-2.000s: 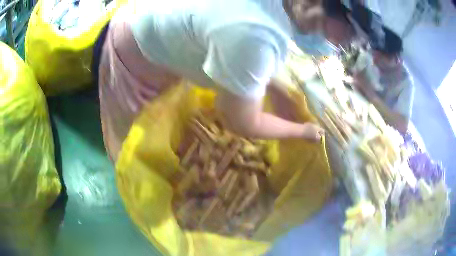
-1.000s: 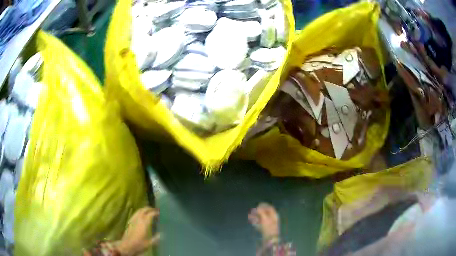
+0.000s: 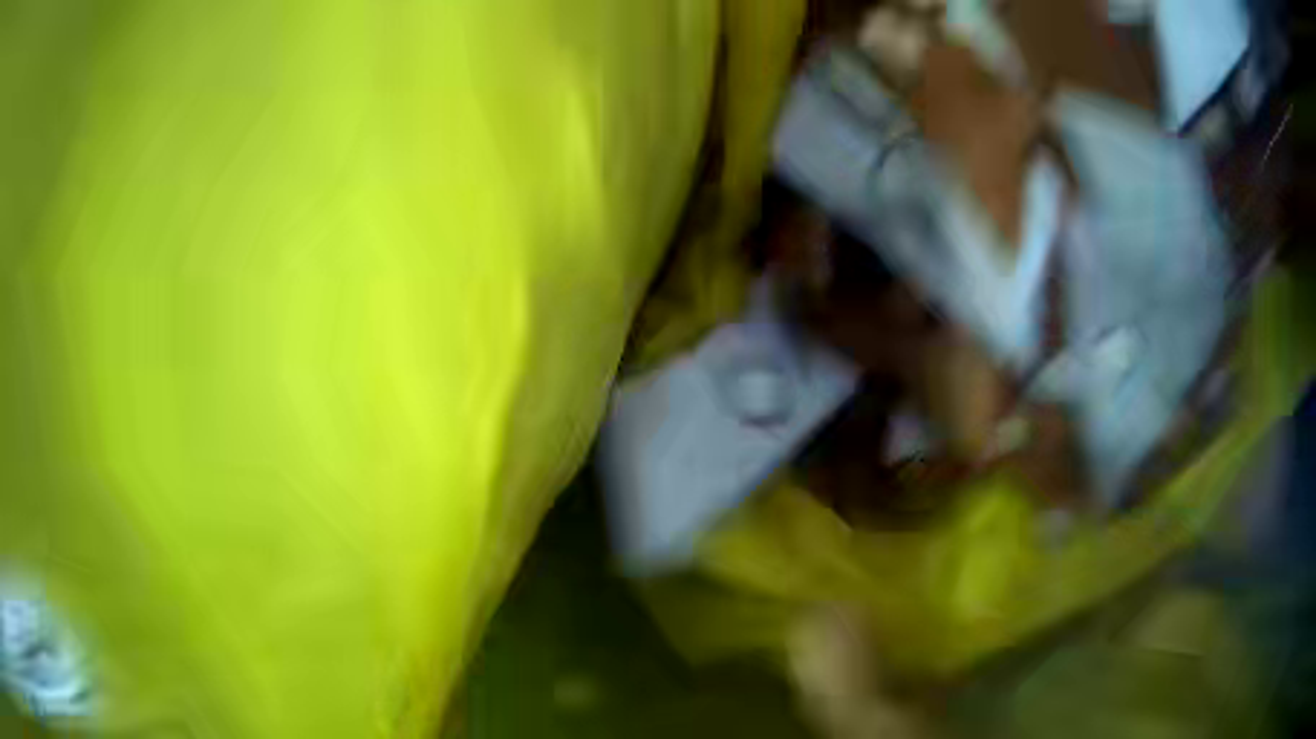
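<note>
A large yellow sack point(image 3: 318, 318) is very close to the camera and fills the left half of the view; its opening does not show. An open yellow sack point(image 3: 996, 578) stands to its right and holds flat grey-white pieces point(image 3: 707, 433) and brown pieces. One grey-white piece lies over its left rim. A blurred skin-toned shape, probably my right hand point(image 3: 844, 671), is at the bottom edge near the open sack's front; its fingers and any grip cannot be made out. My left hand is not in view.
Dark green floor point(image 3: 563, 635) shows between the two sacks at the bottom. A small blurred whitish-blue patch lies at the lower left edge. Dark, unclear shapes are at the right edge. The whole view is strongly blurred.
The view has moved much closer to the sacks. The sack of round white pieces no longer shows its contents. My left hand has left the picture; the probable right hand is blurred near the open sack.
</note>
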